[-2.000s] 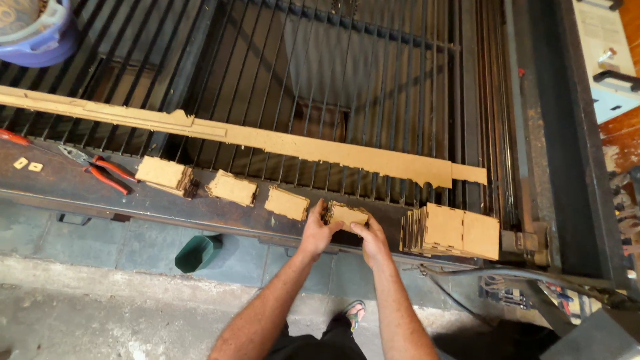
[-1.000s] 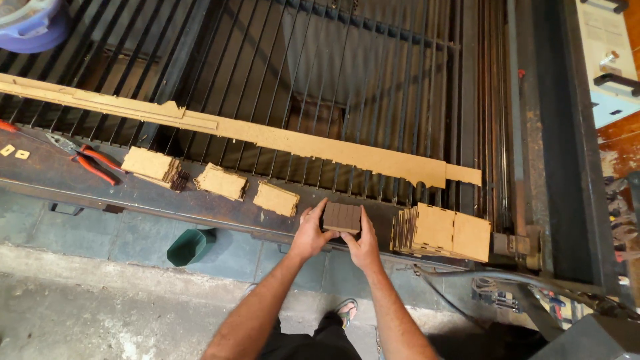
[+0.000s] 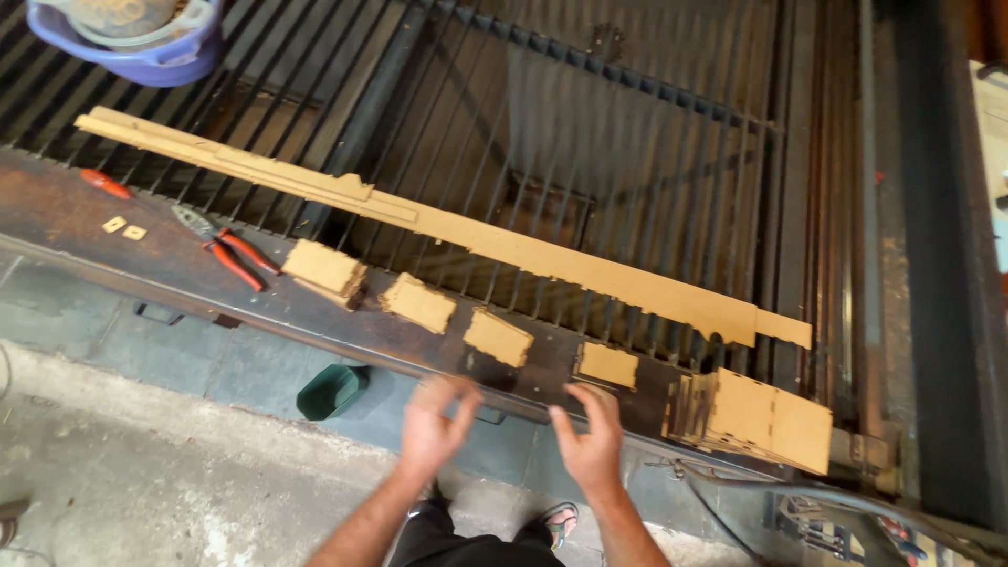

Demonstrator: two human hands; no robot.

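Observation:
Both hands are empty, fingers apart, in front of the metal ledge. My left hand (image 3: pixel 441 421) is below a small stack of thin wooden pieces (image 3: pixel 498 337). My right hand (image 3: pixel 591 433) is just below another small stack (image 3: pixel 607 365), nearest its fingertips; whether they touch is unclear. Farther left on the ledge lie a third stack (image 3: pixel 421 302) and a taller fourth stack (image 3: pixel 324 266). At the ledge's right end sits a pile of larger notched panels (image 3: pixel 772 417), with several leaning on edge at its left side.
Long offcut strips (image 3: pixel 551 256) lie across the slatted metal bed (image 3: pixel 472 134). Pliers with red handles (image 3: pixel 236 252), a red-handled tool (image 3: pixel 106 183) and two small pieces (image 3: pixel 124 228) rest at left. A purple basket (image 3: pixel 161 67) stands upper left. A green bin (image 3: pixel 331 391) is below the ledge.
A second ago both hands held a dark-sided block of pieces; now they are apart and empty, and a stack lies flat on the ledge there. The view has shifted.

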